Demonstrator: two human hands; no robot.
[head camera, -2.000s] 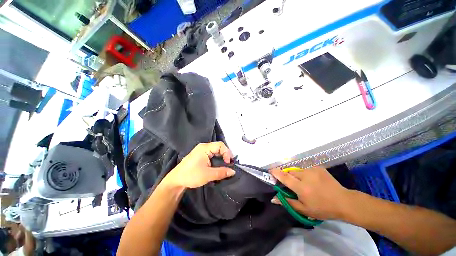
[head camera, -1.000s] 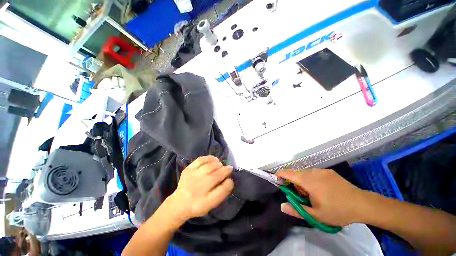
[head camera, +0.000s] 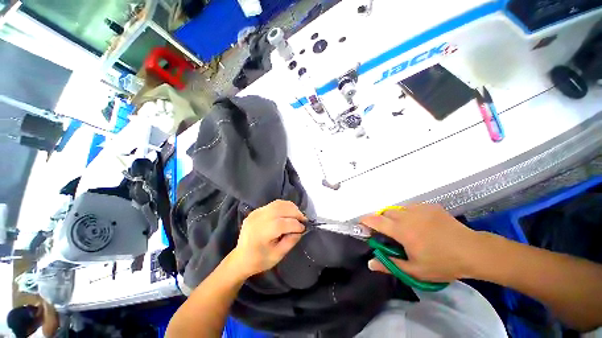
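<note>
The dark grey garment (head camera: 247, 155) lies heaped over the front edge of the white table and the lap, with light seam stitching. My left hand (head camera: 272, 234) pinches a small edge of it between thumb and fingers. My right hand (head camera: 429, 241) holds the fabric shears (head camera: 404, 272) by the green and yellow loops. The silver blades point left and their tips touch or nearly touch the pinched edge at my left fingertips. Whether the tips are parted is too small to tell.
The white sewing machine (head camera: 455, 46) stands at the upper right. A black flat rectangle (head camera: 437, 91) and pink-blue thread snips (head camera: 490, 117) lie on the table. A grey motor housing (head camera: 99, 228) is at left, a blue crate (head camera: 528, 214) at right. A person's arm shows at lower left.
The shears first moved back right from my left fingers, then returned left to them. My left hand closed and turned, and now pinches the edge near the blade tips.
</note>
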